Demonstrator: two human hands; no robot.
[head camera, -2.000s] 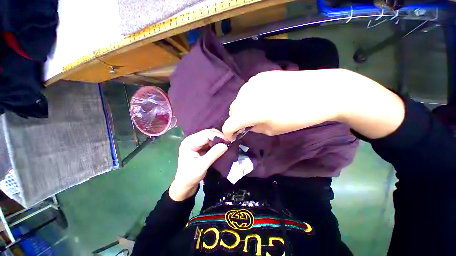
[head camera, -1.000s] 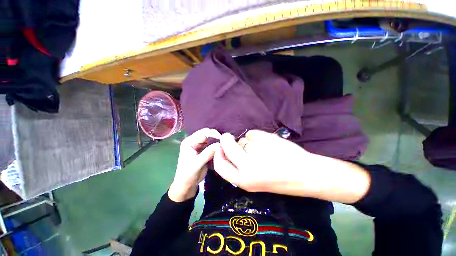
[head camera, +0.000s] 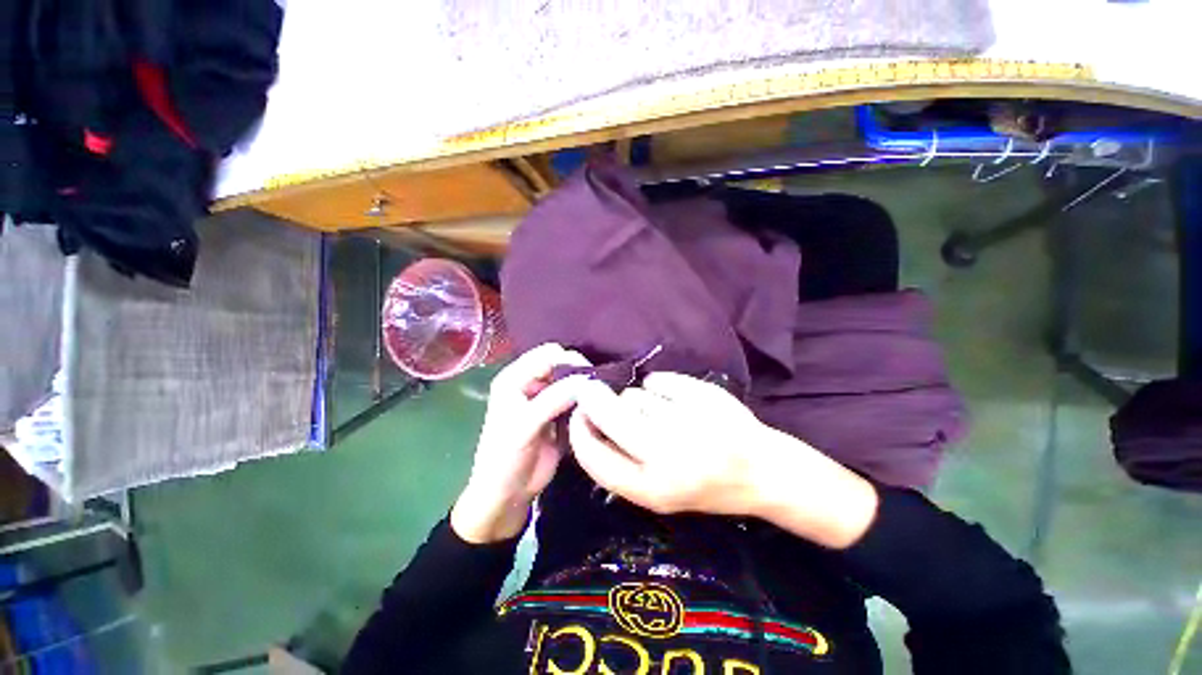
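Plum trousers (head camera: 593, 270) lie over the lap, with folded cloth spreading to the right. My left hand (head camera: 517, 429) pinches a small edge of the plum cloth between thumb and fingers. My right hand (head camera: 666, 442) is close against it on the right, its fingertips at the same bit of cloth. A thin pale glint, perhaps a needle (head camera: 647, 357), sticks up just above the right fingertips. What lies between the fingertips is too small and covered to tell.
A white table with a yellow measuring tape edge (head camera: 778, 79) runs across the top. A red mesh bin (head camera: 435, 319) stands left of the trousers. A grey cloth-covered stand (head camera: 198, 363) is at the left, with dark garments (head camera: 119, 119) above. A blue tray (head camera: 910, 129) is at upper right.
My right hand has come from above the cloth down beside my left hand. The white label seen earlier no longer shows. The view has shifted, so the table and bin sit lower and further right.
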